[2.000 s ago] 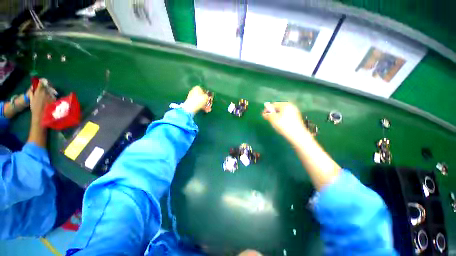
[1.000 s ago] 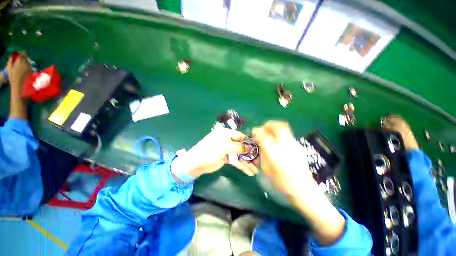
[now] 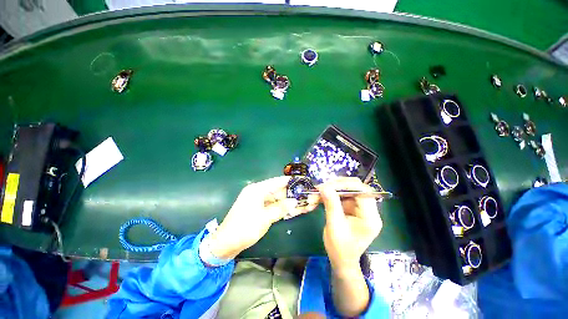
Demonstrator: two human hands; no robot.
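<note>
My left hand [image 3: 258,209] holds a round watch module [image 3: 300,188] in its fingertips, with its copper-brown flap on the far side. My right hand [image 3: 350,218] holds thin tweezers [image 3: 361,192], their tip at the module. A square black dish [image 3: 369,163] full of small white parts [image 3: 333,161] lies just beyond my hands. A cluster of modules [image 3: 217,142] lies on the green surface at the left of the dish. Part of another module is hidden behind my right fingers.
A black pocket tray [image 3: 398,156] with silvery rings stands at right. More modules [image 3: 278,84] lie farther back. At left are a black box [image 3: 47,168], a white slip [image 3: 103,161] and a blue coiled cord [image 3: 134,235]. Plastic bags [image 3: 411,290] lie at the near edge. Blue sleeves [image 3: 542,230] show at right.
The view has swung right and down. My right hand now holds tweezers at the module in my left hand. The neighbour's hand at the pocket tray is gone from there.
</note>
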